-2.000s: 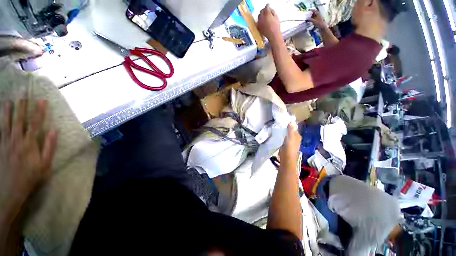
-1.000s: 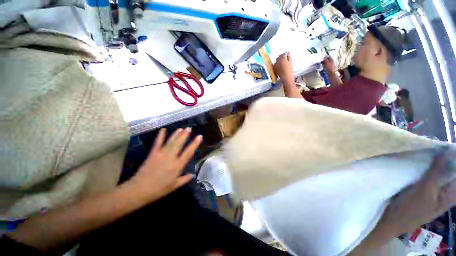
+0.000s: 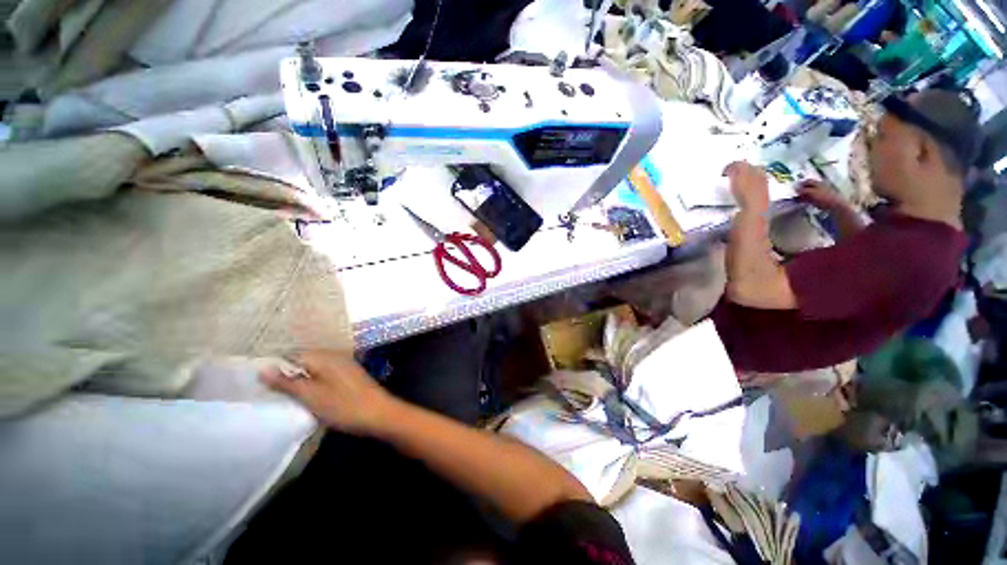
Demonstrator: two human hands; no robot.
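A beige textured fabric panel (image 3: 210, 287) spreads over the left end of the table, beside the sewing machine head (image 3: 442, 116). A second panel, white side up (image 3: 133, 475), lies in front of it at the lower left. My right hand (image 3: 331, 388) reaches across from the lower right and pinches the white panel's upper right corner near the table's front edge. My left hand is not in view.
Red-handled scissors (image 3: 467, 263) and a smartphone (image 3: 499, 210) lie on the white table (image 3: 387, 304). Tied beige-white bundles (image 3: 685, 381) are piled right of my legs. A person in a maroon shirt (image 3: 872, 281) works at the right. More fabric lies behind the machine.
My right hand has brought the panel from the right over to the left, and its white side now faces up. My left hand has gone out of view. The view has shifted, showing more of the machine.
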